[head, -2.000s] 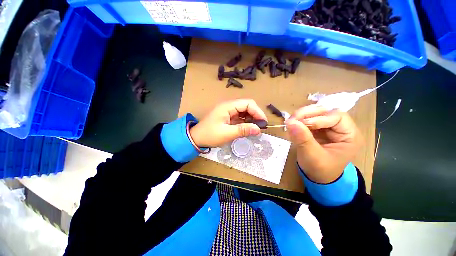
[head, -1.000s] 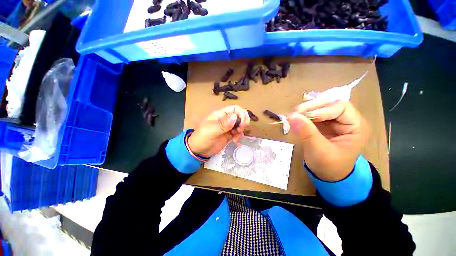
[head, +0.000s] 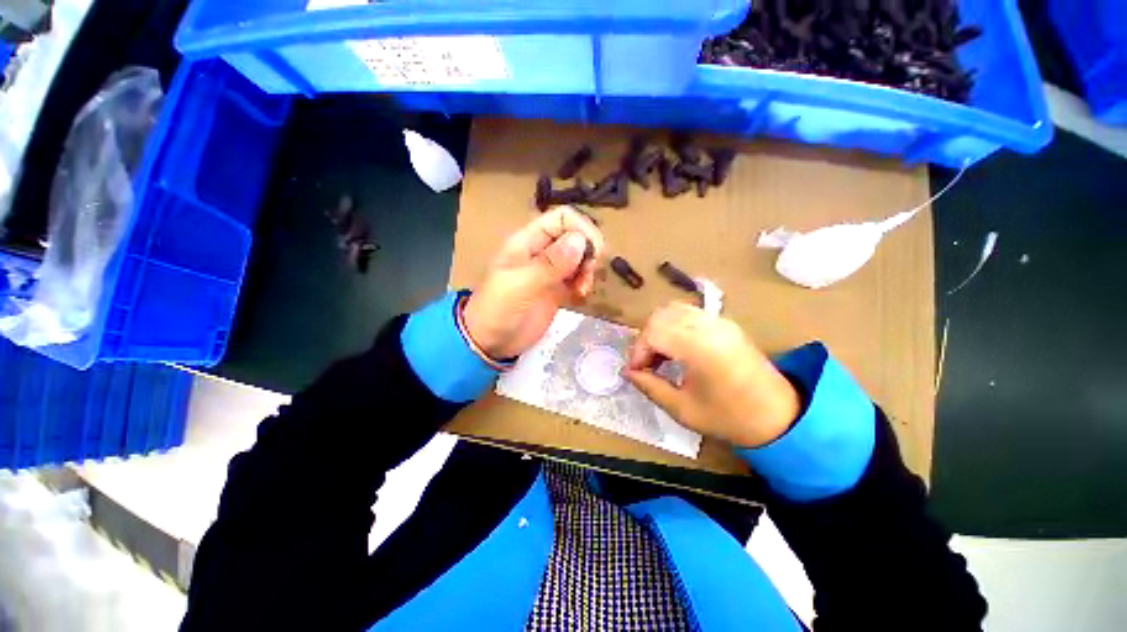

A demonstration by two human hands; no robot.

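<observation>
My left hand (head: 525, 286) is closed over a small dark part (head: 587, 251), mostly hidden by the fingers, above the cardboard mat (head: 853, 324). My right hand (head: 711, 370) has its fingertips pinched together at the right edge of a small pale round dish (head: 601, 369). Whether it holds the thin stick cannot be told. The dish sits on a printed paper sheet (head: 538, 372). Two dark parts, one near (head: 627, 272) and one further right (head: 677, 277), lie between the hands. A white tissue scrap (head: 709, 296) lies beside my right hand.
Several dark parts (head: 680, 167) lie at the mat's back. A white bottle with a long thin tip (head: 826, 254) lies right, a smaller white piece (head: 431, 162) left. Blue bins stand behind (head: 593, 62) and left (head: 173, 284). More dark parts (head: 355, 235) lie on the green top.
My right hand has moved left and down from beside the bottle to the dish, uncovering the bottle. My left hand stays closed on its part, slightly higher. The camera view has shifted.
</observation>
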